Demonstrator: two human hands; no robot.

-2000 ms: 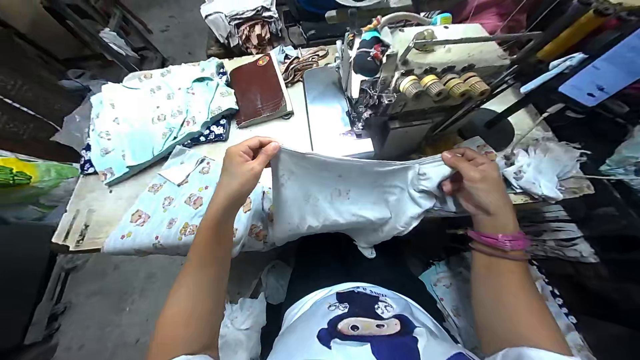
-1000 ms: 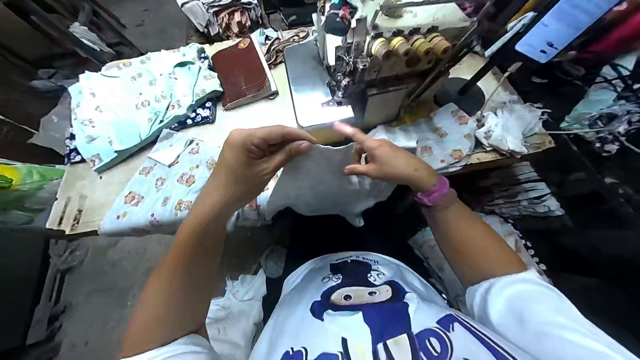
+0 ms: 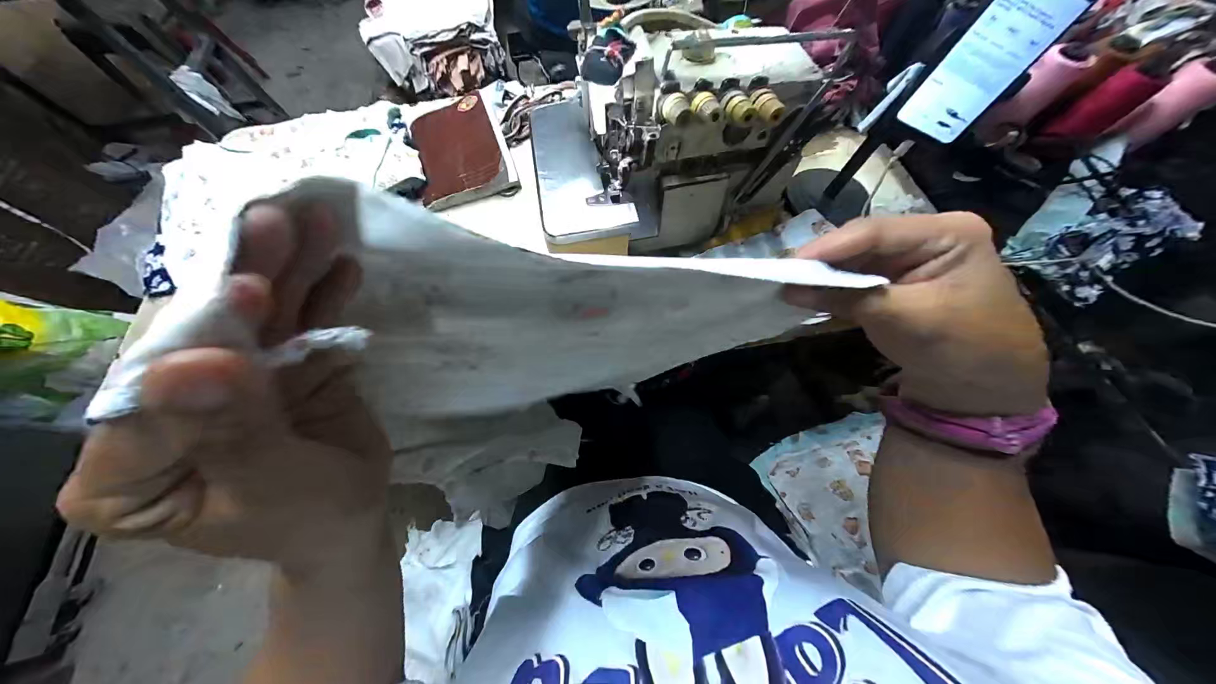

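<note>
A thin white fabric piece (image 3: 532, 318) with faint marks is stretched between my two hands, above my lap and in front of the sewing machine. My left hand (image 3: 237, 418), close to the camera, grips its left end, with cloth draped over and behind the fingers. At the right, my right hand (image 3: 931, 285) pinches the other end between thumb and fingers, a pink band on the wrist. Behind the fabric stands an overlock sewing machine (image 3: 698, 114) with several thread cones or tension dials and a metal plate (image 3: 579, 180) at its left.
On the worktable (image 3: 503, 218) lie a brown book (image 3: 463, 150) and printed light fabric (image 3: 285, 142). A phone (image 3: 993, 66) on a holder stands at the upper right, near pink thread cones (image 3: 1054, 85). Printed cloth (image 3: 826, 484) lies beside my lap.
My hands, close together one second ago, are now wide apart, with the fabric pulled out between them. The left hand has come up closer to the camera.
</note>
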